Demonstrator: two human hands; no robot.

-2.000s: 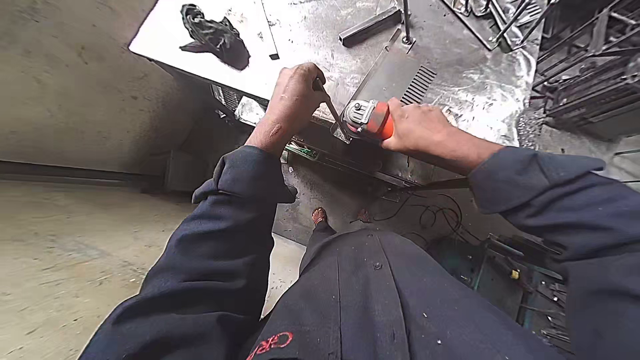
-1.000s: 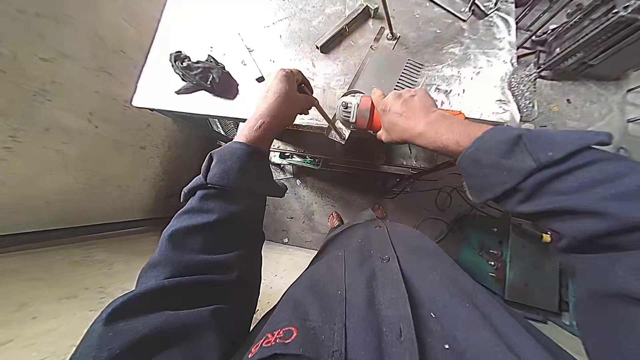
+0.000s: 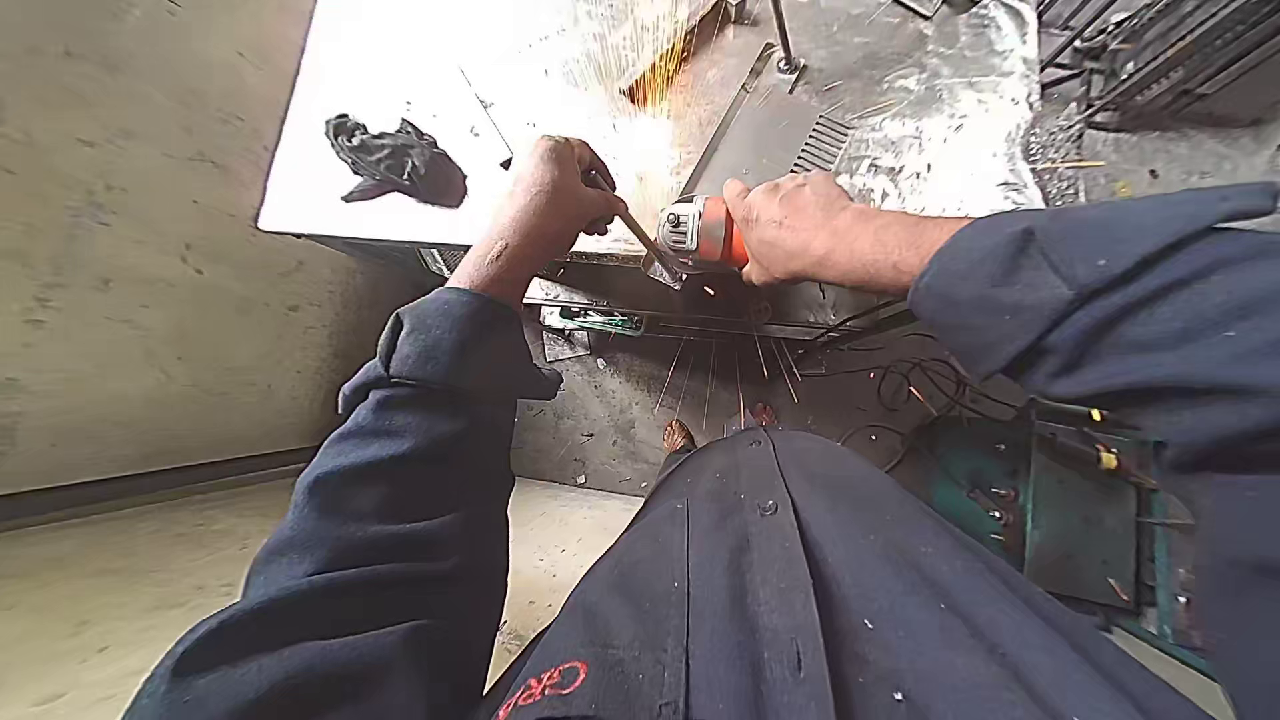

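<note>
My right hand (image 3: 795, 228) grips an orange angle grinder (image 3: 700, 230) with a grey metal gear head, held at the near edge of the metal-topped workbench (image 3: 930, 130). My left hand (image 3: 560, 200) is closed on a narrow metal bar (image 3: 640, 235). The bar's far end, a small flat metal piece (image 3: 663, 272), lies against the underside of the grinder head. Sparks (image 3: 655, 70) spray over the bench, and some fall toward the floor. The grinder's disc is mostly hidden. Beyond my right hand lies a slotted metal plate (image 3: 765, 140).
A dark crumpled cloth (image 3: 395, 162) and a thin rod (image 3: 485, 112) lie on the bench's left part. An upright rod (image 3: 782, 40) stands behind the plate. Dark metal frames (image 3: 1180, 70) are stacked at right. Cables (image 3: 925, 385) and a green metal unit (image 3: 1080, 510) are below right.
Bright sparks now stream from the grinder; neither earlier frame plainly shows any. Both hands keep their hold on the bar and the grinder.
</note>
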